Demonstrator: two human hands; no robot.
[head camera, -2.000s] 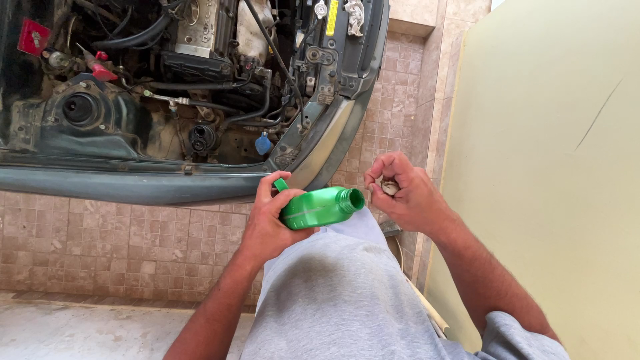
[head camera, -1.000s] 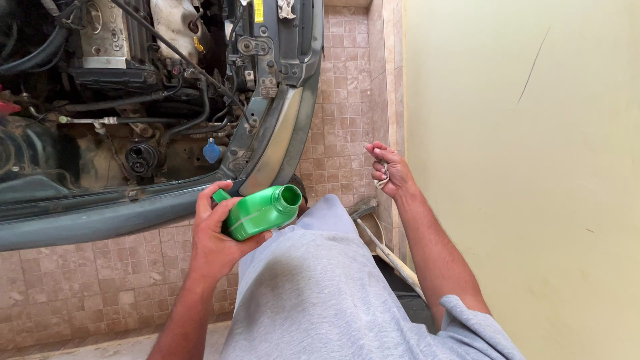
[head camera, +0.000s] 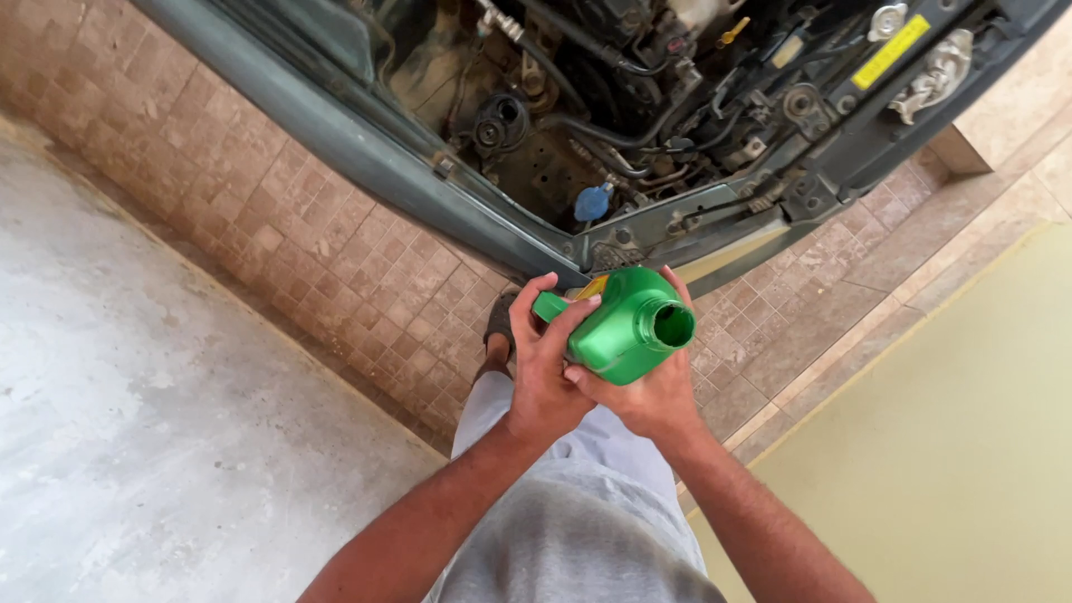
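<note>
A green plastic bottle (head camera: 624, 335), uncapped and with its open mouth toward the lower right, is held between both hands in front of my body. My left hand (head camera: 548, 360) grips it at the handle side, fingers over the edge. My right hand (head camera: 657, 389) supports it from below and the right, its fingertips showing behind the bottle. Just beyond the bottle is the front corner of a car with its engine bay (head camera: 536, 159) uncovered. Whether the right hand also holds the small whitish thing seen in it earlier is hidden.
The car's front edge (head camera: 360, 159) runs diagonally across the view. A blue reservoir cap (head camera: 592, 203) and a yellow dipstick handle (head camera: 734, 32) stand out in the engine bay. Tiled floor (head camera: 335, 268) lies below, with a grey wall (head camera: 167, 377) left and a pale yellow surface (head camera: 921, 435) right.
My right hand, apart from the bottle and holding something small and whitish before, has come to the green bottle and now holds it with my left hand. The view has turned.
</note>
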